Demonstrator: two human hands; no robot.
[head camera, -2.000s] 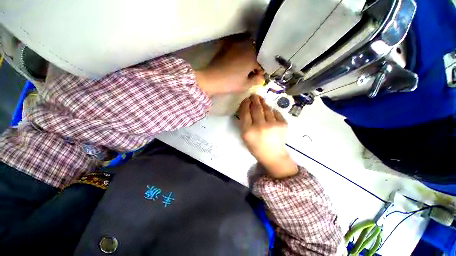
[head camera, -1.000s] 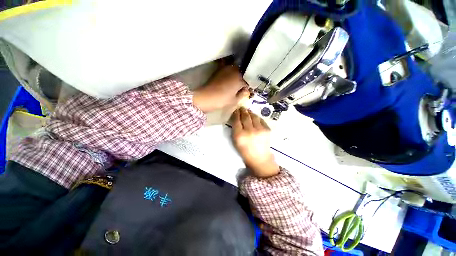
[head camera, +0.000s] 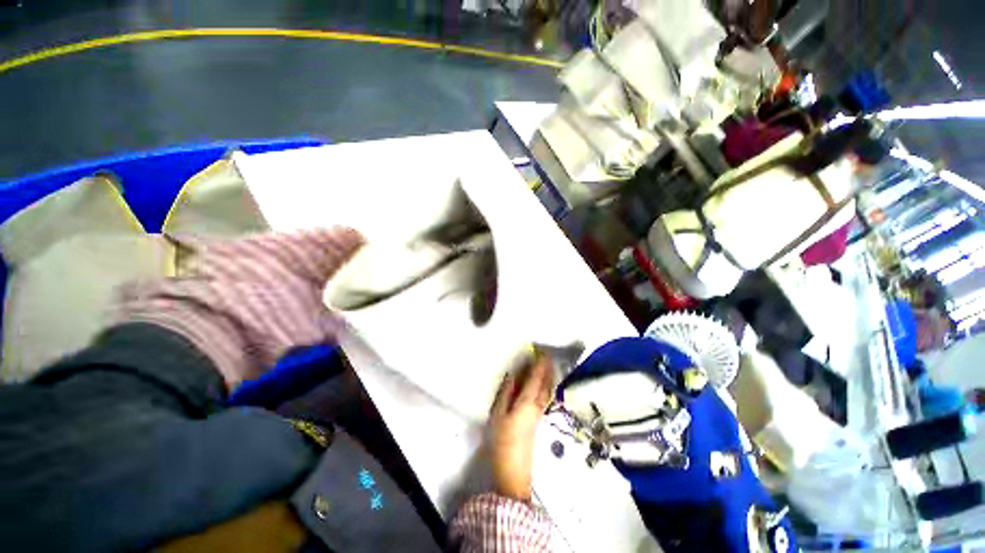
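Observation:
A beige bag panel (head camera: 432, 356) lies on the white sewing table, its far part curled up into a fold. My right hand (head camera: 522, 416) is at the panel's near end, left of the needle area (head camera: 578, 432), with the yellow edge between thumb and fingers. My left arm reaches forward over the table's left edge in a checked sleeve (head camera: 286, 275). My left hand is hidden behind or inside the curled panel. The sewing machine (head camera: 648, 432) has a blue cloth cover.
A blue crate (head camera: 162, 184) on the left holds beige panels with yellow edging (head camera: 81, 259). A white ribbed fan (head camera: 697, 344) stands behind the machine. Piled beige pieces (head camera: 626, 97) lie on another table beyond. A yellow line (head camera: 270, 32) crosses the dark floor.
The view has swung up and outward, showing the crate and the floor beyond. My left hand has left the needle area and gone out of sight; my right hand remains near it.

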